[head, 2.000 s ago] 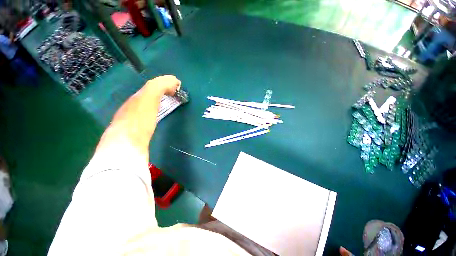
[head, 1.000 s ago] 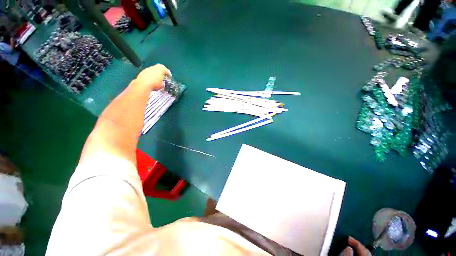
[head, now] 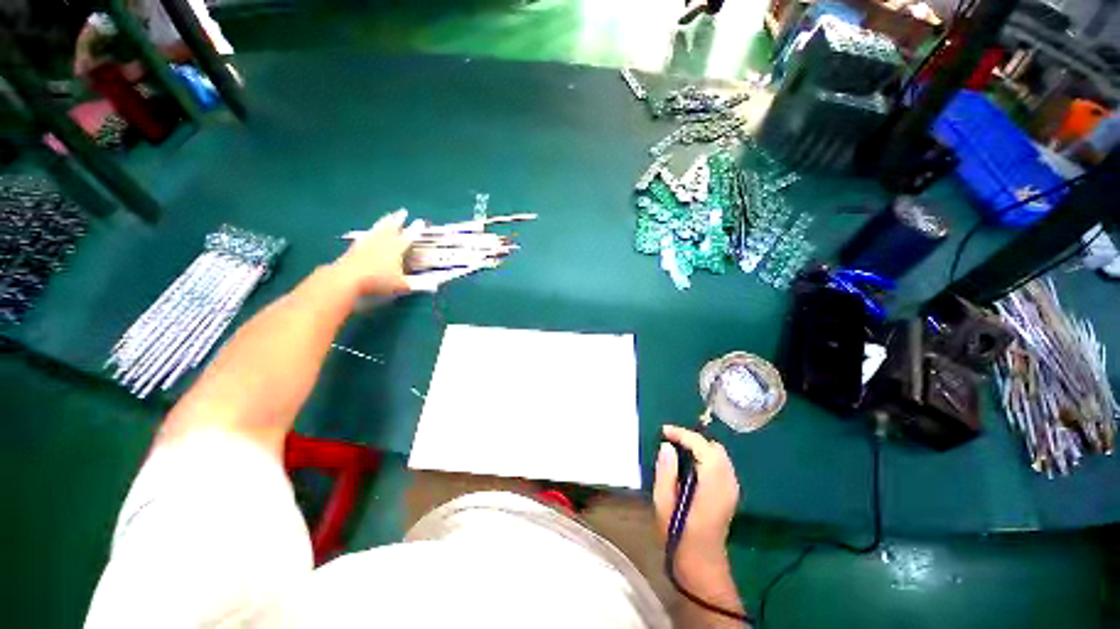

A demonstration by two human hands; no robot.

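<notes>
My left hand (head: 383,256) is at the left end of the loose bundle of white strips (head: 461,251), fingers over them; whether it grips any cannot be told. My right hand (head: 698,489) holds the black soldering iron (head: 683,492), its tip at the round tip cleaner dish (head: 743,391). The white board (head: 531,406) lies in front of my body with nothing on it. Finished assemblies (head: 190,313) lie fanned at the left, green boards at their upper end. A small green board (head: 480,207) lies just above the loose strips.
A pile of green circuit boards (head: 694,227) lies beyond the white board. The black soldering station (head: 829,344) and a dark iron holder (head: 933,381) stand at the right. A strip bundle (head: 1059,375) lies at far right. The iron's cord (head: 877,492) crosses the bench's front edge.
The view has swung right. My left hand has moved from the finished assemblies to the loose strips. My right hand, mostly cut off before, now shows with the iron.
</notes>
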